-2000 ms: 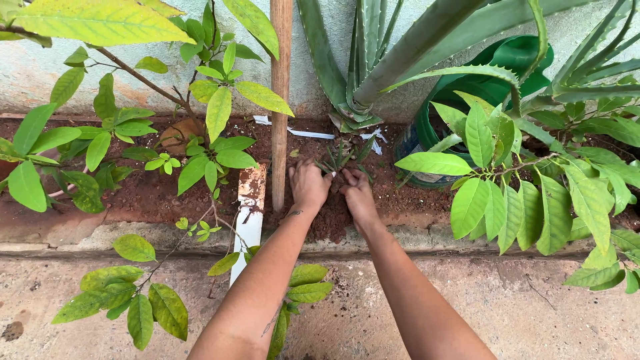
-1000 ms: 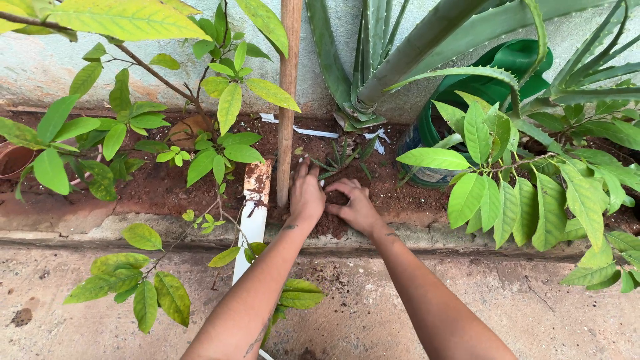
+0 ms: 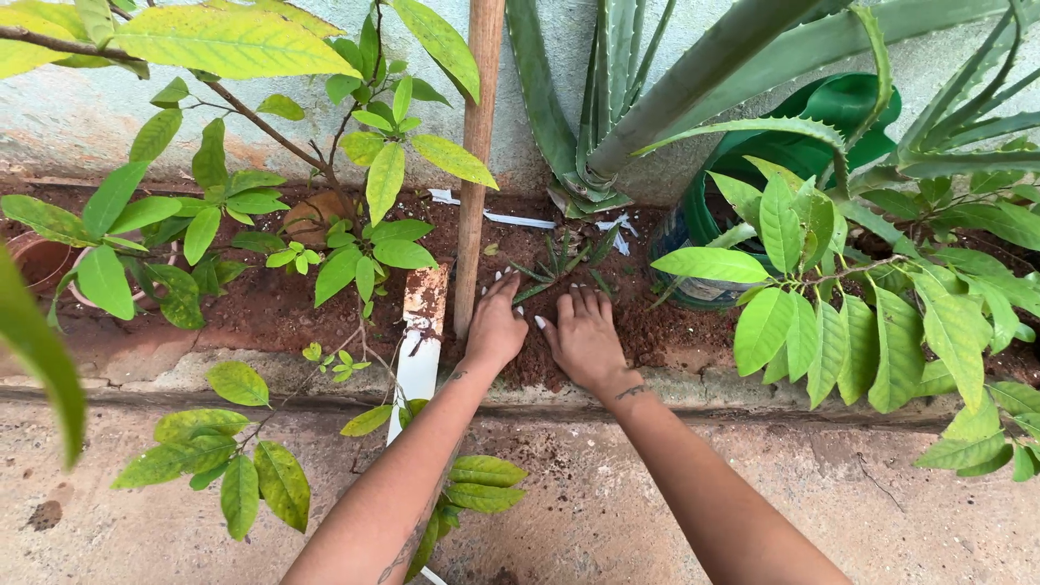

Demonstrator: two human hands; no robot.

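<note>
A small aloe plant [image 3: 559, 264] stands low in the reddish soil [image 3: 532, 357] of a narrow bed. My left hand [image 3: 496, 321] lies on the soil at its lower left, close beside an upright wooden pole [image 3: 475, 162], with the fingertips near the plant's leaves. On the lower right of the plant, my right hand [image 3: 587, 335] rests palm down on the soil, its fingers slightly spread and its thumb apart. Neither hand visibly grips anything. Left of the pole, a white strip with a soil-smeared end [image 3: 419, 349] leans across the bed's edge.
Behind are a large aloe [image 3: 597, 175] and white scraps [image 3: 520, 220] by the wall. A green container [image 3: 699, 211] stands right, partly behind a leafy branch [image 3: 804, 292]. Leafy stems [image 3: 325, 171] and pots [image 3: 41, 260] are at left. A concrete curb [image 3: 691, 390] borders the bed.
My hands were closer together at the small plant's base; the right hand has moved right and now lies flatter on the soil. More of the small aloe shows between them.
</note>
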